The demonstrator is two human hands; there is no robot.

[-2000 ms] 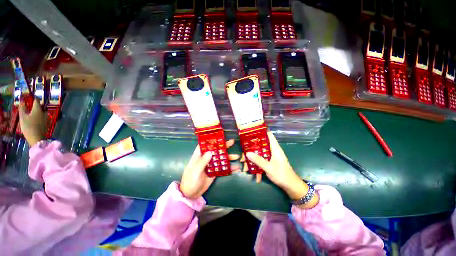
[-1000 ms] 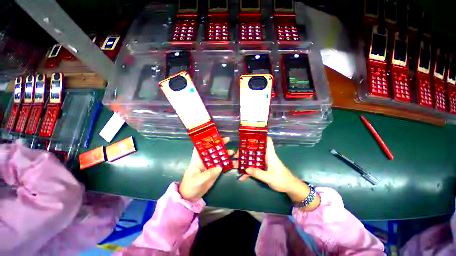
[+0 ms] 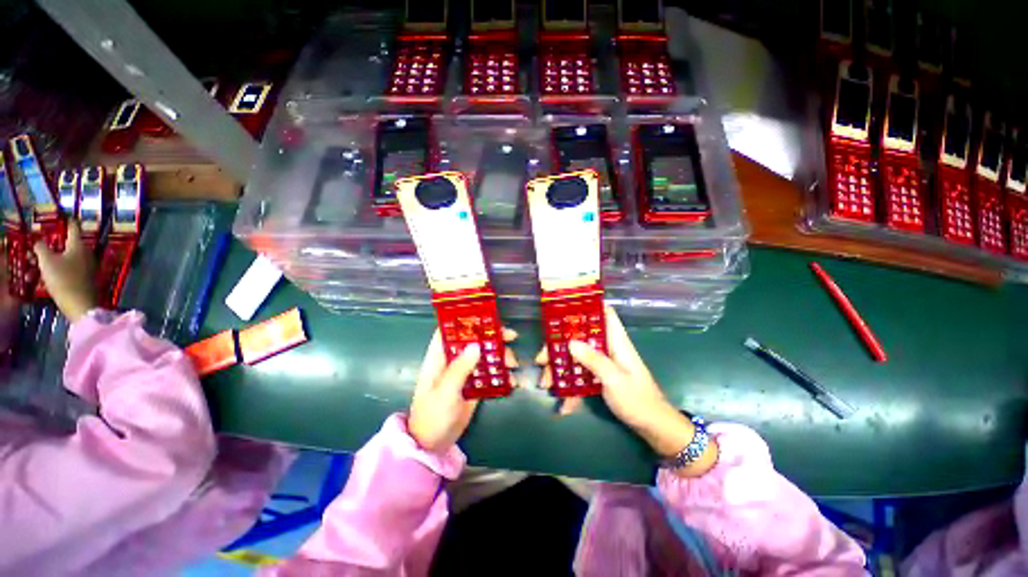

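Two open red flip phones are held upright side by side at the centre, apart from each other. My left hand [image 3: 442, 394] holds the left phone [image 3: 457, 287], its thumb on the red keypad. My right hand [image 3: 629, 378] holds the right phone [image 3: 568, 287], its thumb on the keypad. Both main displays glow white, with a dark oval above each. The fingers behind the phones are mostly hidden. Behind them, a stack of clear blister trays [image 3: 710, 271] carries phones lying in pockets and a row of open phones.
A red pen [image 3: 848, 311] and a dark pen [image 3: 798, 378] lie right on the green bench. Orange-red cards [image 3: 272, 336] and a white card [image 3: 254, 287] lie left. Open phones [image 3: 853, 147] stand far right. At left, a pink-sleeved person's hand [image 3: 68, 271] holds a phone.
The left phone has turned more upright and the two phone tops are nearer. Both thumbs have moved up the keypads. The neighbour's hand has come back into view at left with a phone.
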